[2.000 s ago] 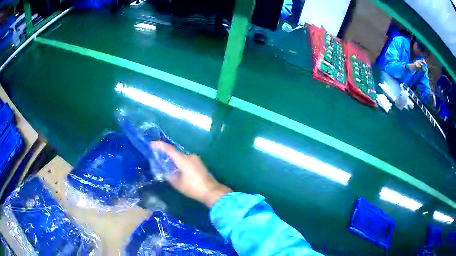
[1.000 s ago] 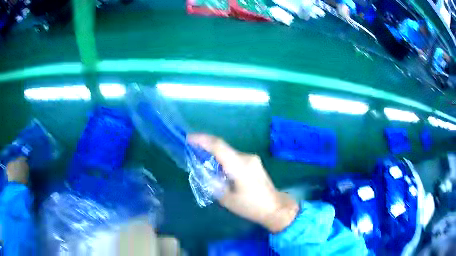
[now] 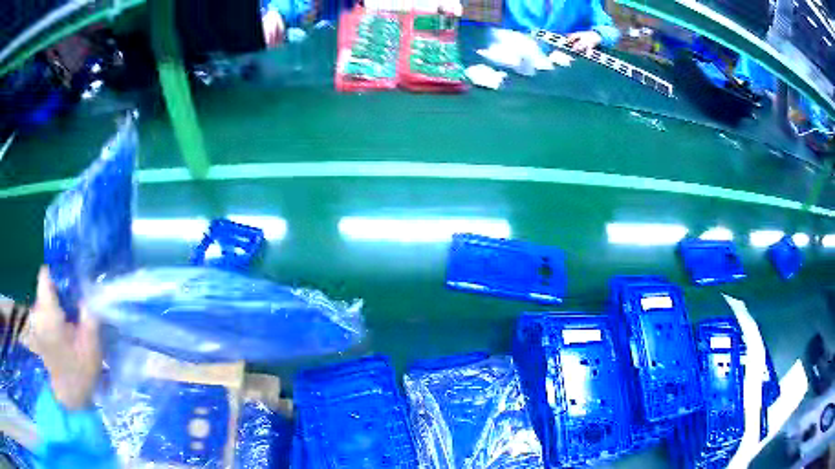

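Note:
My left hand (image 3: 66, 343) is at the left edge, raised, with its fingers on a bagged blue housing (image 3: 96, 220) that stands nearly upright above it. A second bagged blue housing (image 3: 229, 316) extends sideways to the right from beside the hand, blurred; I cannot tell whether the hand grips it too. More bagged housings (image 3: 183, 423) lie below with tan cardboard (image 3: 194, 370). My right hand is not in view.
Stacked blue housings (image 3: 352, 417), a bagged one (image 3: 471, 412) and labelled stacks (image 3: 572, 385) line the near side. Single housings (image 3: 506, 267) lie on the green surface. A white strip (image 3: 753, 366) curls at right. Circuit boards (image 3: 374, 48) and a person's hand (image 3: 583, 40) are across.
The view has swung right and now shows the stacks. My left hand has risen with a bagged housing. My right hand, seen before holding a clear bag, has left the picture.

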